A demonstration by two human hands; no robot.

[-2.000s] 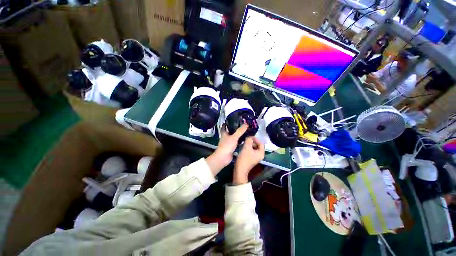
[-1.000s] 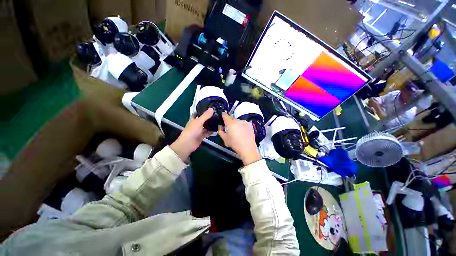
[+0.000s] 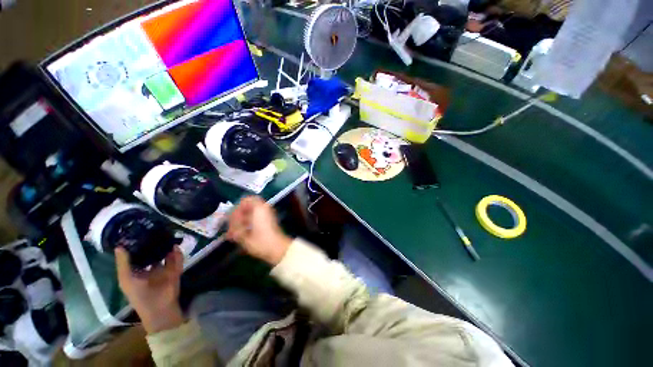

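Three white security cameras with glossy black ball fronts stand in a row on the green bench: left [image 3: 139, 233], middle [image 3: 187, 192] and right [image 3: 245, 147]. My left hand [image 3: 152, 283] is at the lower front of the left camera, thumb and fingers on its black ball. My right hand [image 3: 256, 228] is raised off the cameras, right of the middle one and in front of the right one. Its fingers are curled and blurred; whether they hold something small cannot be told.
A monitor [image 3: 154, 64] stands behind the cameras. To the right are a power strip [image 3: 315, 136], a mouse [image 3: 346, 156] on a round pad [image 3: 369, 172], a flat black rectangle [image 3: 420, 166], a pen [image 3: 458, 231], yellow tape [image 3: 501, 216], a parts box [image 3: 396, 113] and a fan [image 3: 331, 37].
The view has swung right, bringing the tape and pen into sight. My right hand has left the left camera and moved right; my left hand remains on it.
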